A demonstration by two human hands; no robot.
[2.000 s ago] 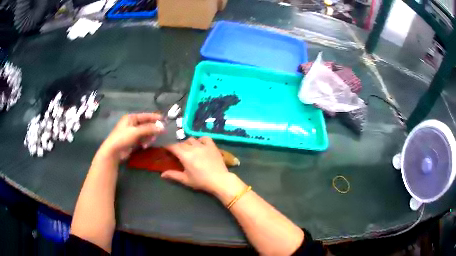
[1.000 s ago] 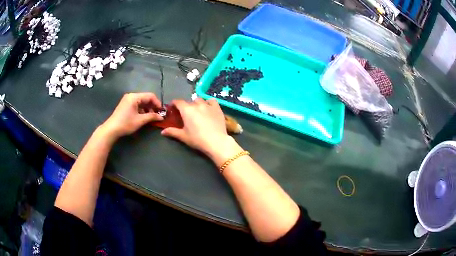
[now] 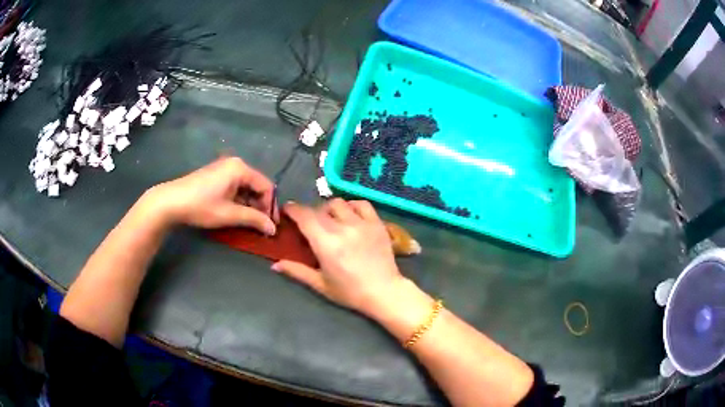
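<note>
My left hand (image 3: 219, 199) pinches a small corded piece over the red-brown block (image 3: 253, 243); the fingertips mostly hide its end, and a thin dark cord (image 3: 290, 163) runs up behind it. My right hand (image 3: 346, 253) lies across the block's right part, thumb on the near side and fingers on the far side. A tan wooden handle (image 3: 401, 240) with a pale end sticks out past the right hand; the rest of it is hidden. Small black parts (image 3: 381, 151) lie heaped in the left of the teal tray (image 3: 571, 208).
White-ended corded pieces (image 3: 87, 131) lie piled at left, another pile (image 3: 22, 62) beyond. Loose white pieces (image 3: 312, 133) lie left of the tray. A blue tray (image 3: 485, 38), plastic bag (image 3: 596, 143), checked cloth (image 3: 620, 127), yellow rubber band (image 3: 576, 318) and white fan (image 3: 699, 318) stand behind and right.
The left hand has brought the corded piece from above the block's far left side down to the block, close to the right fingertips. The right hand stays on the block. The camera view has shifted.
</note>
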